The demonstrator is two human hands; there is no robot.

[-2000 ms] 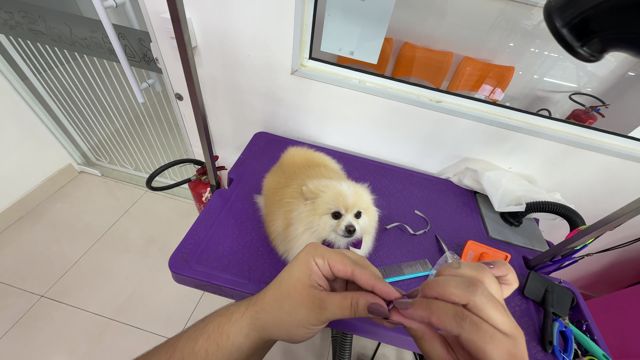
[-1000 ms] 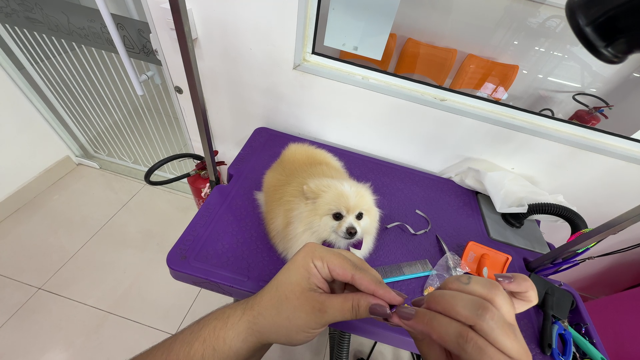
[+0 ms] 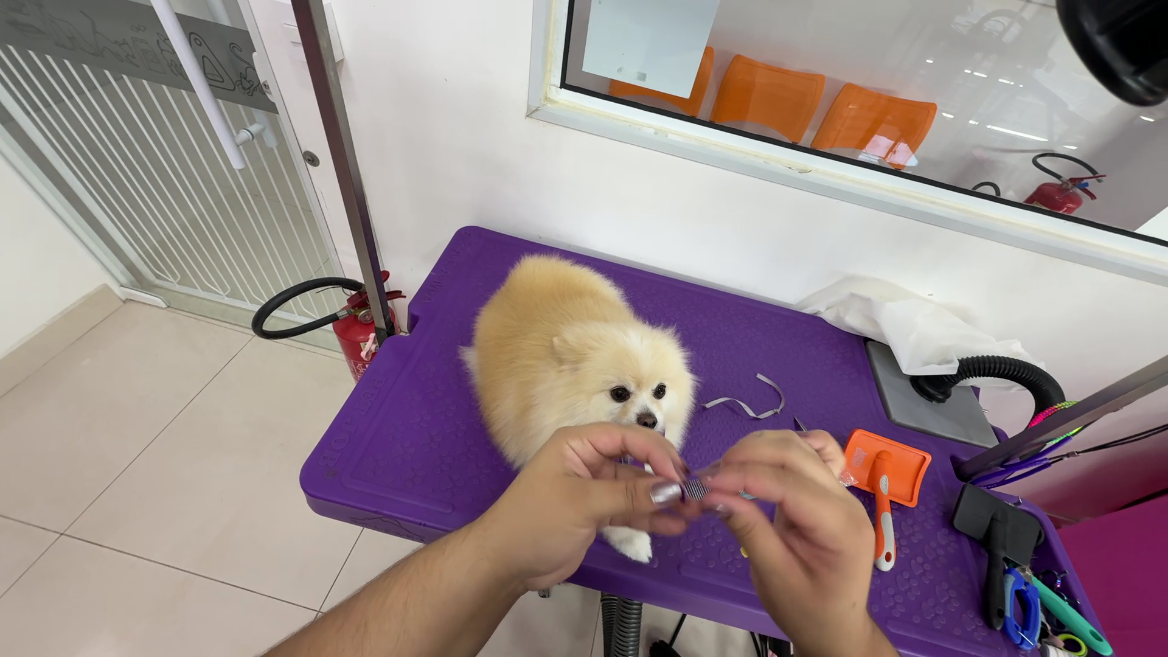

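A cream-and-white Pomeranian dog [image 3: 557, 356] stands on the purple grooming table [image 3: 401, 456], facing me. In front of its chest, my left hand [image 3: 593, 502] and my right hand [image 3: 785, 511] meet, pinching a small striped item [image 3: 695, 489] between their fingertips; what it is I cannot tell. My fingers cover most of it. Behind my right hand lie a thin grey ribbon [image 3: 750, 408] and, to the right, an orange slicker brush [image 3: 885, 470]. The metal comb is mostly hidden behind my hands.
A black-handled brush [image 3: 996, 538] and blue-handled scissors [image 3: 1022, 607] sit in the side tray at the right. A black hose [image 3: 1013, 370] rises from a grey plate [image 3: 931, 392] near white cloth or plastic [image 3: 899, 319]. A metal post [image 3: 342, 164] stands at left, beside a fire extinguisher [image 3: 356, 338].
My hands have shifted slightly, and a striped item now shows between my fingertips. The orange brush is less covered by my right hand. The dog stays in about the same place.
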